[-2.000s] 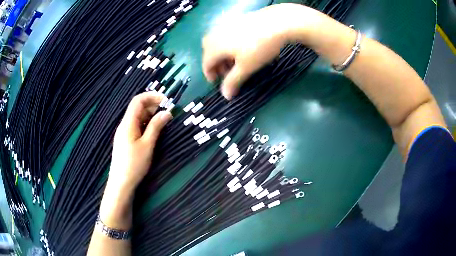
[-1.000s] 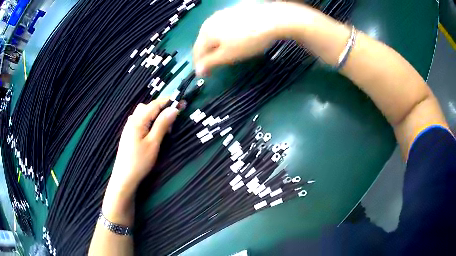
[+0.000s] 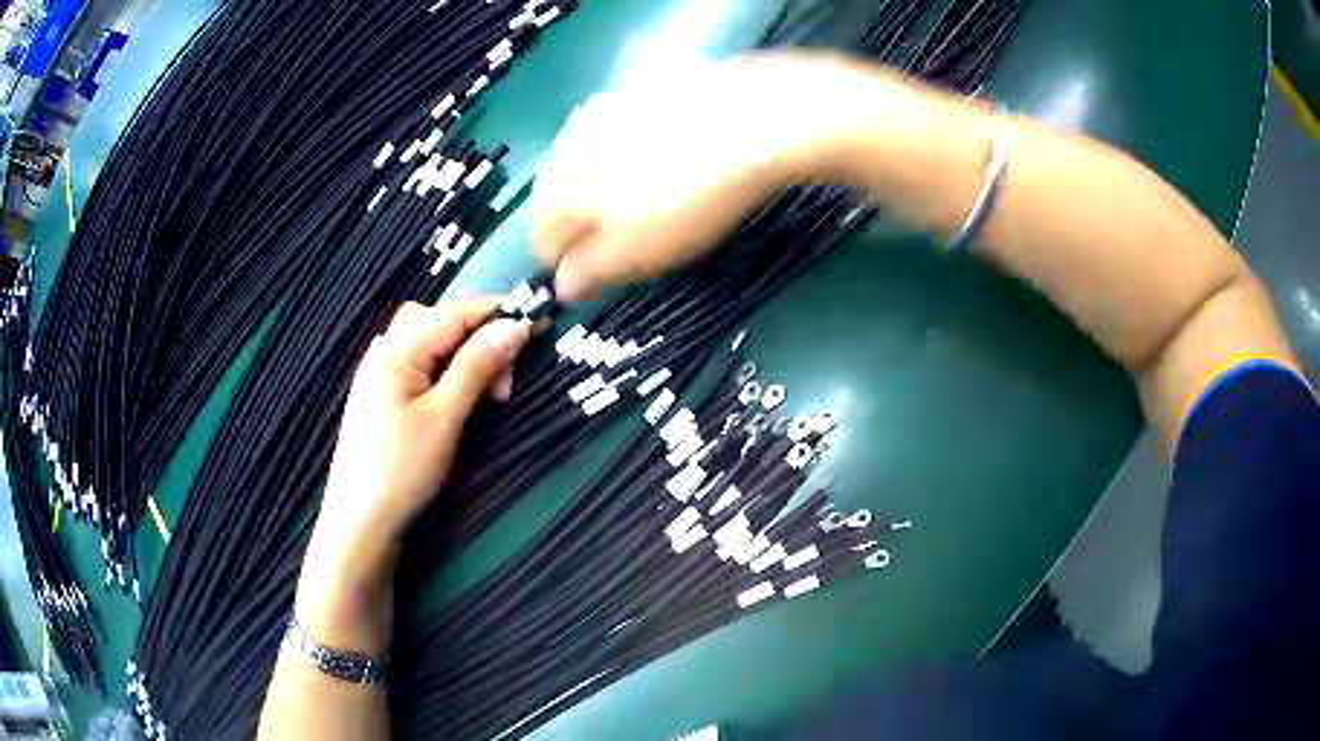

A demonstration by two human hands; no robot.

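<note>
My left hand [image 3: 427,413] pinches a few black cable ends with white end pieces [image 3: 524,301] between thumb and fingers. My right hand [image 3: 630,196] is blurred, palm down, its fingertips at the tips of these same ends. Its fingers look closed together, but what they grip is hidden. Black cables [image 3: 565,536] fan out under and beside my left hand, with staggered white end pieces [image 3: 680,442] and small ring terminals [image 3: 801,434] pointing right.
A broad black cable bundle [image 3: 246,188] with white-marked ends lies at the left. More black strands [image 3: 941,36] lie at the top, behind my right forearm. The glossy green tabletop [image 3: 984,434] curves at the right. Blue objects [image 3: 58,36] stand at the upper left edge.
My right hand has moved down and left from beside the cables to the ends held by my left hand. My left hand has shifted slightly right, still pinching.
</note>
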